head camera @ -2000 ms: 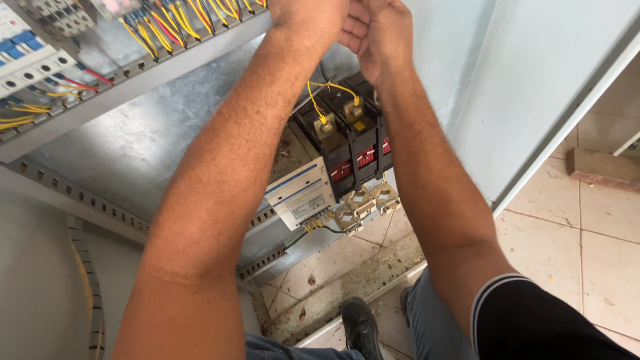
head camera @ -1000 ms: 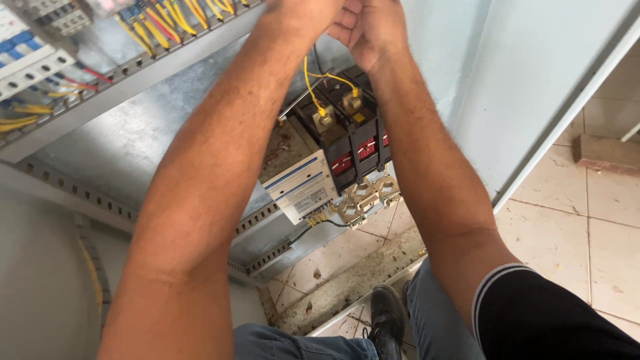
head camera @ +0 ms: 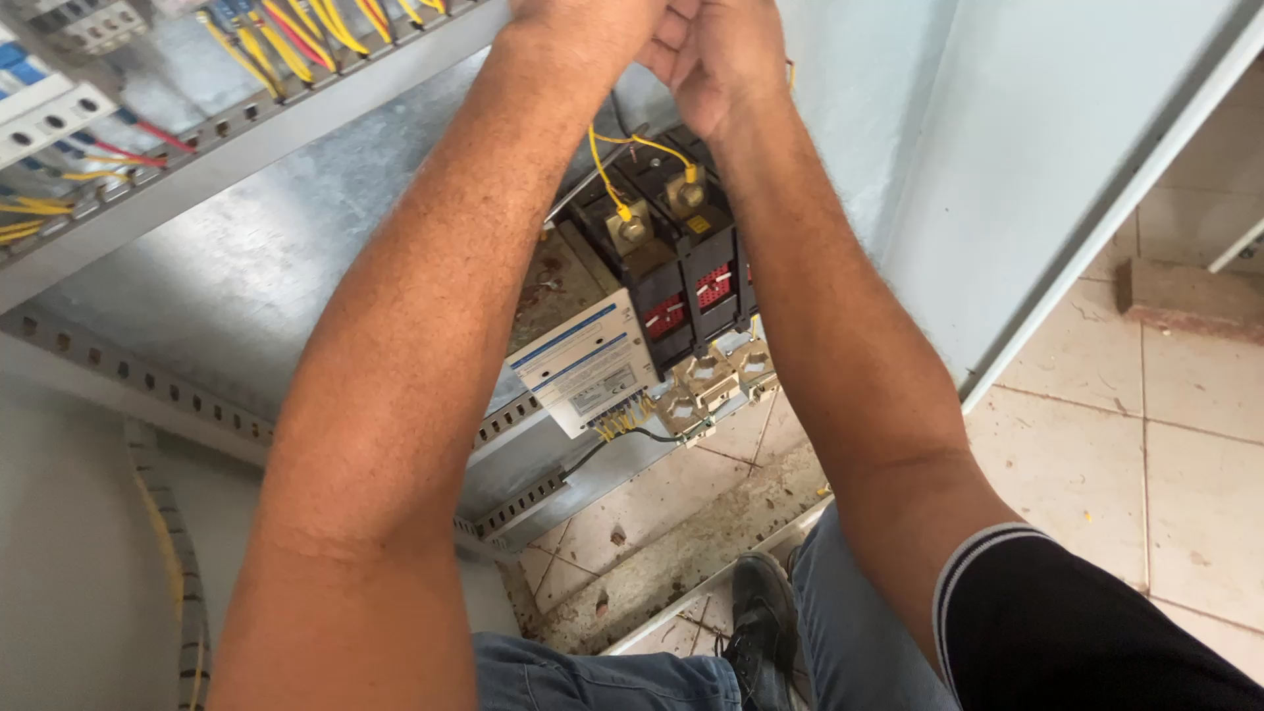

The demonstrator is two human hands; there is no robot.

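Both hands are raised close together at the top edge, partly cut off by the frame. My left hand (head camera: 592, 25) shows only its back and wrist; its fingertips are out of sight. My right hand (head camera: 726, 59) shows its palm side with curled fingers beside the left; whether either holds anything is hidden. Below them sits a large black circuit breaker (head camera: 674, 259) with red panels. Thin yellow wires (head camera: 602, 166) run to its brass-coloured bolted terminals (head camera: 629, 227). Left of the breaker is a beige control module (head camera: 585, 363) bearing writing, with small yellow wires at its lower edge.
Perforated metal rails (head camera: 148, 380) cross the cabinet. Yellow and red wires (head camera: 296, 44) and a terminal strip (head camera: 54, 123) are at upper left. A pale cabinet panel (head camera: 918, 178) stands at right. A brick (head camera: 1195, 296) lies on the tiled floor (head camera: 1066, 444); a wrapped cable hangs at lower left.
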